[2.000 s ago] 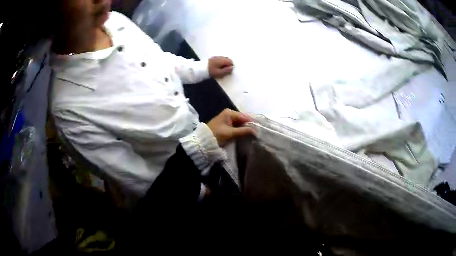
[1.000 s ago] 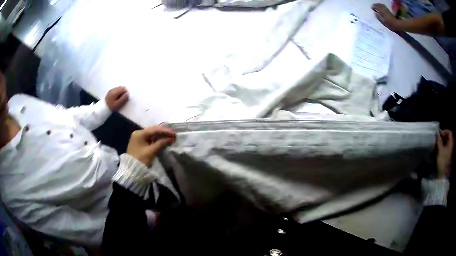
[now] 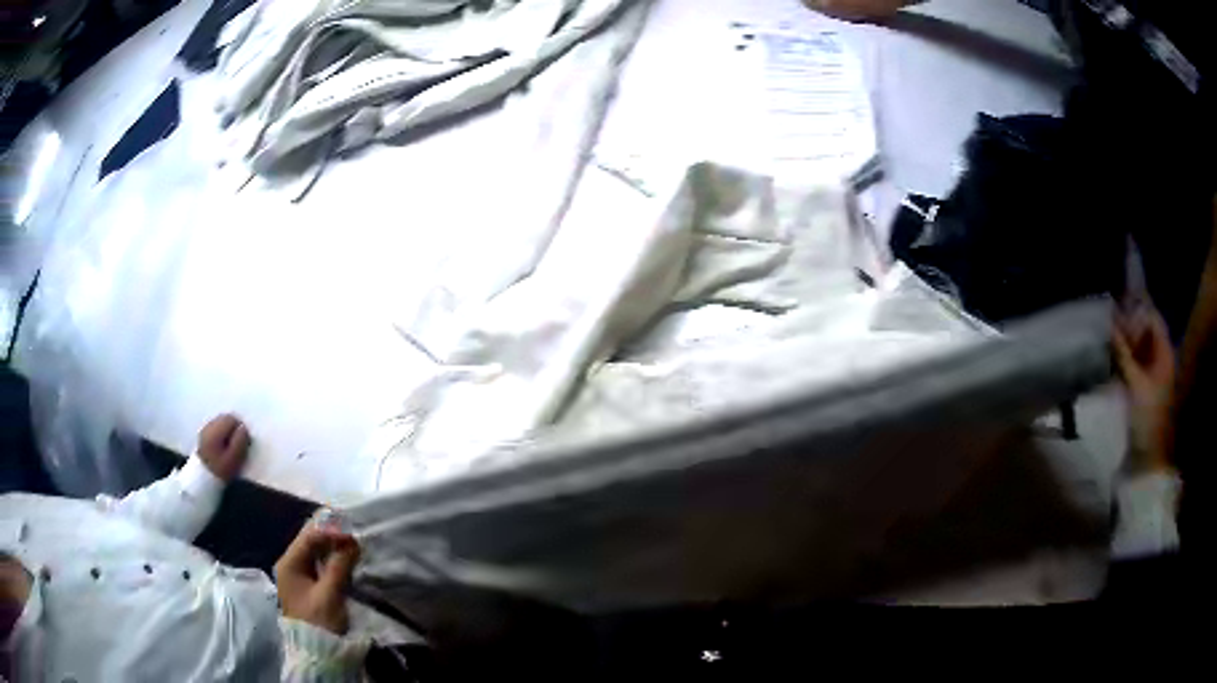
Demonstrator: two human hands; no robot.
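Note:
The pale grey-green garment (image 3: 747, 467) is stretched between my two hands, its long straight edge running from lower left to upper right and its cloth hanging below in shadow. My left hand (image 3: 318, 571) pinches the left end of that edge. My right hand (image 3: 1144, 358) grips the right end at the far right. The middle of the edge is slightly blurred. A pale sleeve with folds (image 3: 641, 287) lies on the white table (image 3: 320, 307) beyond the held edge.
A heap of pale garments (image 3: 387, 67) lies at the far side. Written sheets (image 3: 817, 100) lie beside a black bag (image 3: 1014, 200). A person in a white buttoned shirt (image 3: 147, 600) stands at lower left, one hand (image 3: 223, 444) at the table edge. Another person's hand (image 3: 857, 7) shows at top.
The view has turned to the right. Both hands keep hold of the garment, whose stretched edge now slants, left end lower and right end higher. The opposite person's hand is mostly cut off.

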